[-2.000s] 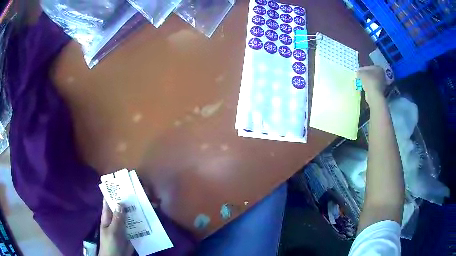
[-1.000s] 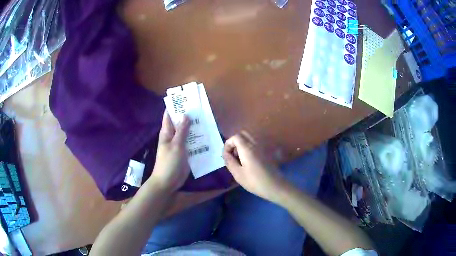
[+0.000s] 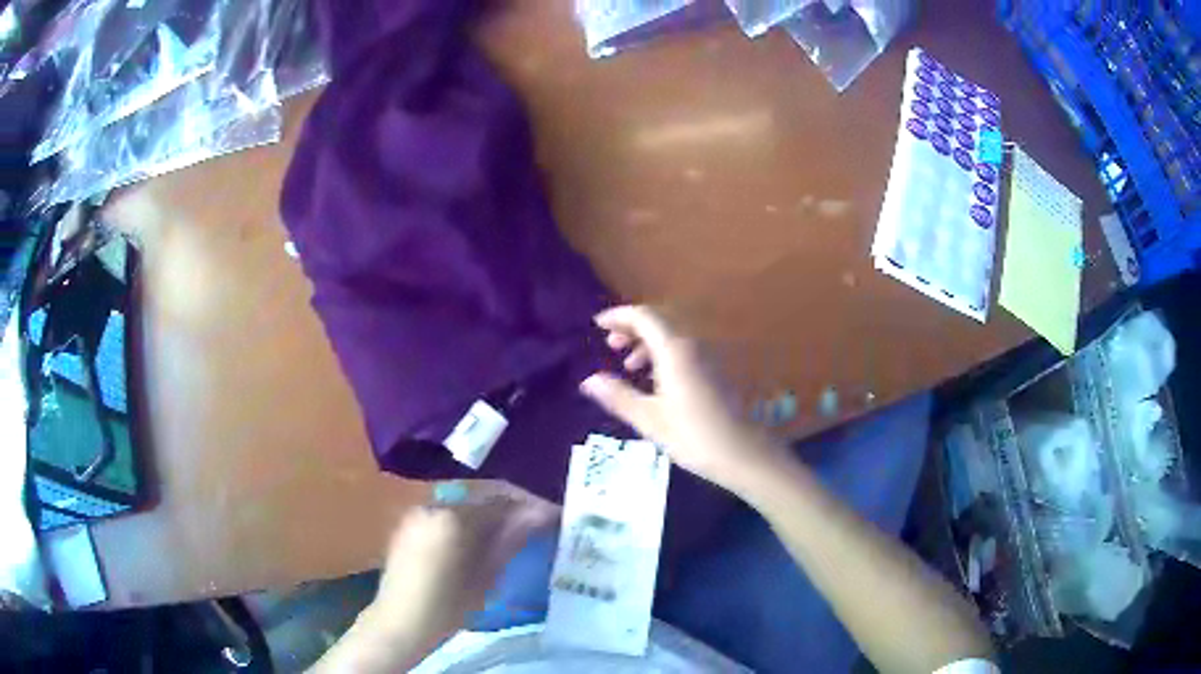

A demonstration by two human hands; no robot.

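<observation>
Purple trousers (image 3: pixel 435 250) lie bunched on the table, a small white label (image 3: pixel 476 433) near their front edge. White hang tags (image 3: pixel 609 546) with print and a barcode lie or hang at the table's front edge, over my lap, between my hands. My right hand (image 3: pixel 674 395) is just above the tags at the cloth's right edge, thumb and fingers apart, with nothing visible in it. My left hand (image 3: pixel 454 566) is blurred, left of the tags and below the cloth; a small teal bit (image 3: pixel 451 492) shows by its fingers. I cannot tell whether it holds anything.
A sheet of purple round stickers (image 3: pixel 938 198) with a turquoise clip and a yellow pad (image 3: pixel 1042 263) lie at right. Clear polybags (image 3: pixel 198 99) lie far left and at the back. A black and teal pouch (image 3: pixel 86 382) is at left, blue crates (image 3: pixel 1120 119) far right.
The view has shifted left. The tags, held in my left hand before, are now out of it and nearer my body. My left hand has moved down and left; my right hand has opened.
</observation>
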